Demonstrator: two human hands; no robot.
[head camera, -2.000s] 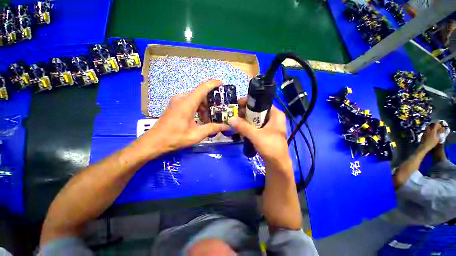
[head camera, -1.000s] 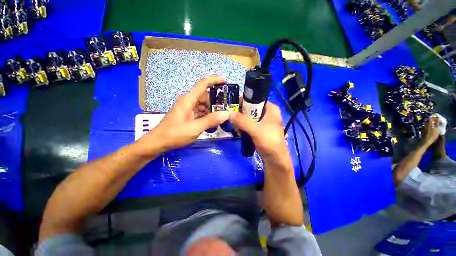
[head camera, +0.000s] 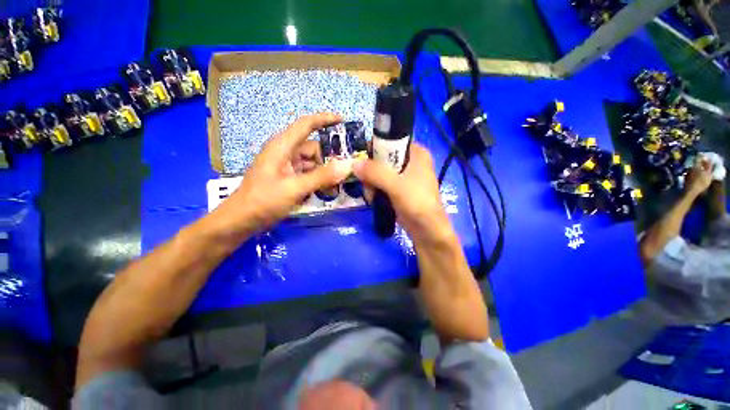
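A small black-and-yellow assembly (head camera: 342, 141) is held up between the fingertips of both hands, over the front edge of the screw box. My left hand (head camera: 280, 170) grips its left side, with the thumb at its lower edge. My right hand (head camera: 407, 186) has its thumb at the assembly's lower right and also holds the black electric screwdriver (head camera: 392, 152), which stands steeply with its cord end up. The screw box (head camera: 214, 112) is a brown tray of tiny silvery-blue screws. The white holding strip (head camera: 226, 189) lies in front of it, partly hidden by my hands.
Similar assemblies (head camera: 118, 110) stand in a row at left. More lie in heaps (head camera: 596, 172) at right. A black cord (head camera: 503, 216) with a small black block (head camera: 471, 124) loops right of the box. Another person's hand (head camera: 698, 178) holds something white at far right. A green surface (head camera: 352, 24) lies behind.
The assembly is tilted so its yellow part shows less, now mostly behind my thumbs. The hands and screwdriver sit slightly higher and further left in view, and the whole scene has shifted.
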